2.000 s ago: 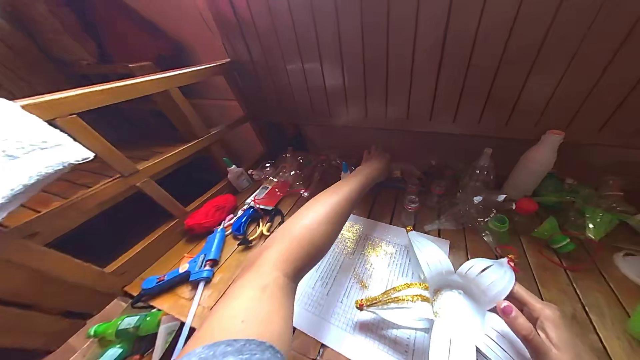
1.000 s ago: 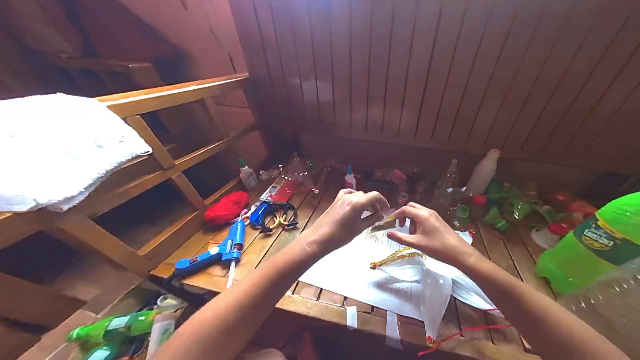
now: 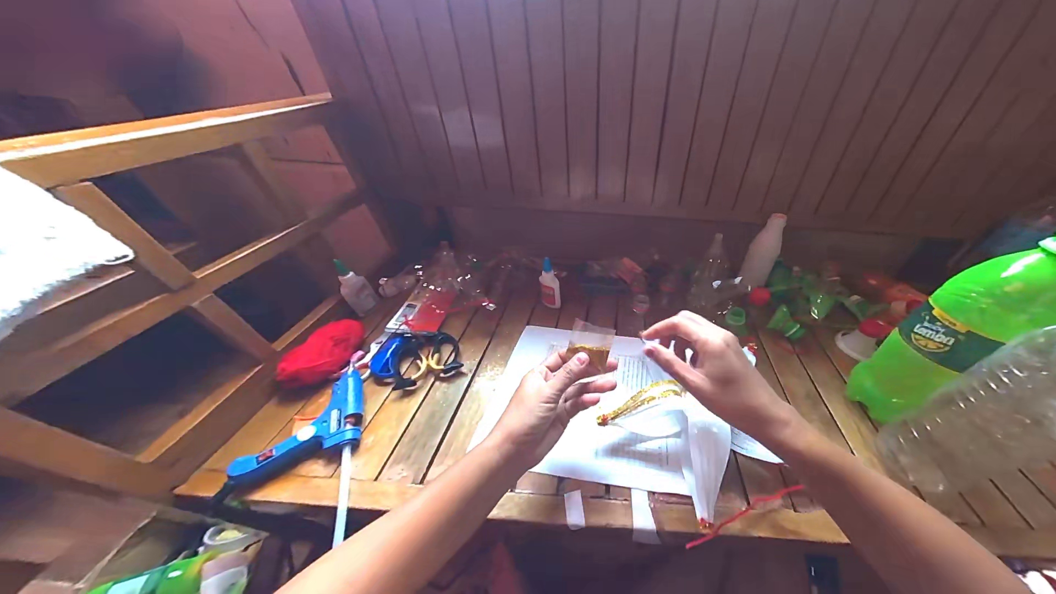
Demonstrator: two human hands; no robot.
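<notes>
My left hand [image 3: 557,396] holds a small clear plastic packet of gold glitter [image 3: 589,346] upright above a printed paper sheet [image 3: 544,363]. My right hand [image 3: 714,367] is just right of the packet, its thumb and fingertips close together; whether something small is pinched there I cannot tell. Below it, on the sheet, lies a white petalled ornament [image 3: 707,450] with a gold-glittered strip [image 3: 639,402]. A blue glue gun [image 3: 330,425] with a white glue stick lies left of the sheet, near scissors [image 3: 429,359].
Red yarn [image 3: 320,353] lies at the left beside a wooden rack [image 3: 177,289]. Two white glue bottles [image 3: 549,285] [image 3: 355,289] stand toward the back. Clear and green plastic bottle pieces [image 3: 817,301] line the wall side. A large green bottle [image 3: 949,330] is at the right.
My hands, close together a second ago, have parted, and the glitter packet now shows upright in my left hand. Two seconds ago one arm reached to the back and the other hand was at the ornament.
</notes>
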